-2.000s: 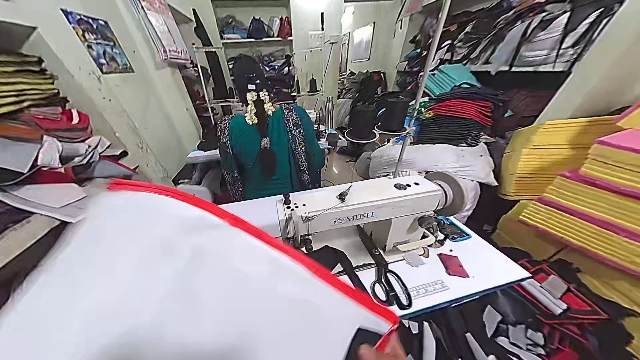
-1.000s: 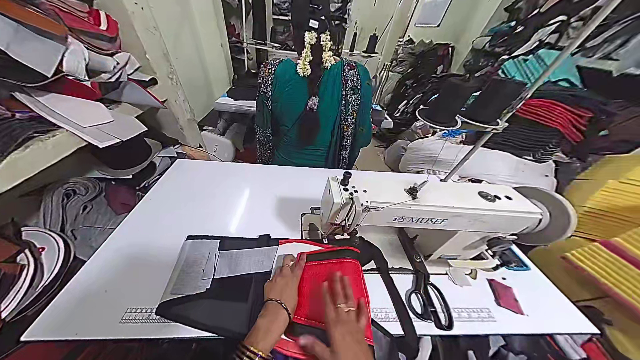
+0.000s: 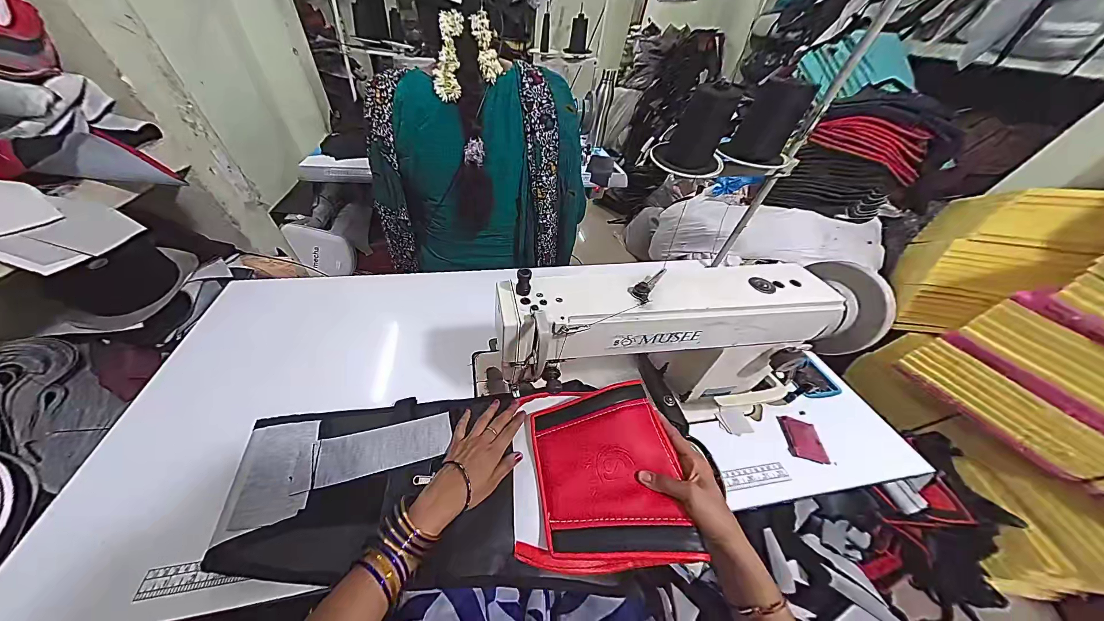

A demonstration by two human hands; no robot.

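Note:
A black fabric piece with grey patches and a zip pull lies on the white sewing table. My left hand rests flat on it, fingers spread, just in front of the needle area of the white sewing machine. At its right is a red panel with black bands, red edging and a stamped emblem. My right hand grips the panel's right edge, thumb on top and fingers behind. The black scissors are mostly hidden behind the panel and this hand.
A maroon scrap and a ruler strip lie right of the machine. Black thread cones stand behind it. A person sits beyond the table, back turned. Yellow stacked sheets rise at right; fabric piles stand at left.
The large white, red-edged piece raised two seconds ago is no longer held up. Since one second ago, my right hand has moved from on top of the red panel to its right edge.

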